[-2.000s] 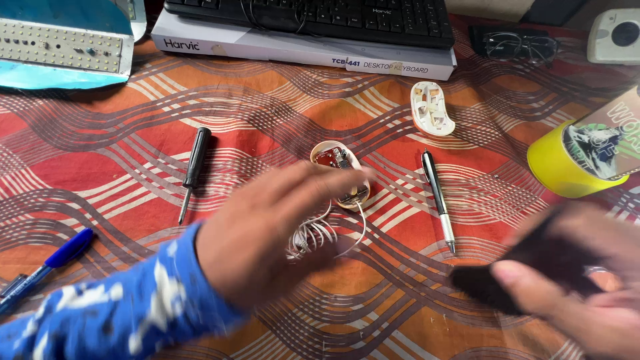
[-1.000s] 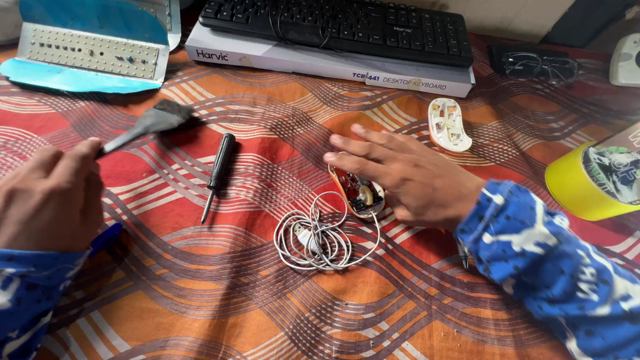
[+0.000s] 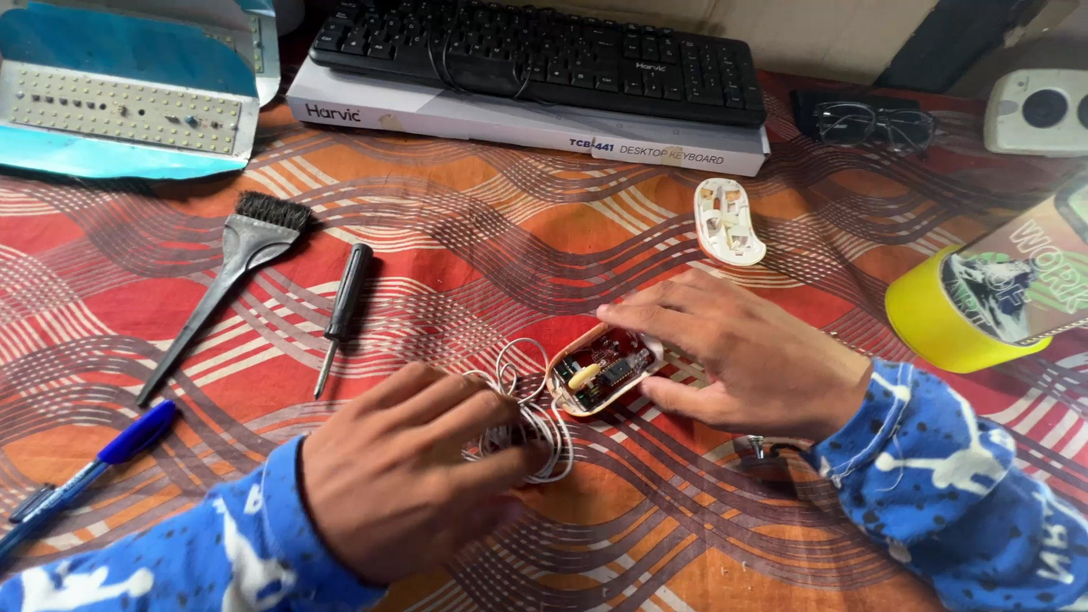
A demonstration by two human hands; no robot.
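The opened lower half of a computer mouse (image 3: 605,370) lies on the patterned cloth, its circuit board facing up. My right hand (image 3: 735,357) rests at its right end, fingers and thumb around the shell's edge. Over the coiled white cable (image 3: 552,442), beside the mouse, is my left hand (image 3: 425,467); its fingertips are partly hidden, so its hold on the coil is unclear. The white mouse top cover (image 3: 727,223) lies inside up farther back. A black-handled screwdriver (image 3: 347,297) and a flat black brush (image 3: 242,255) lie to the left.
A black keyboard (image 3: 544,51) sits on its white box (image 3: 527,132) at the back. LED panels (image 3: 127,110) are back left, a blue pen (image 3: 102,467) near left. Eyeglasses (image 3: 875,126), a white device (image 3: 1033,110) and a yellow cup-like container (image 3: 960,323) stand or lie right.
The brush, in my left hand one second ago, now lies on the cloth left of the screwdriver. My left hand has moved right to the cable coil. My right hand stays by the mouse.
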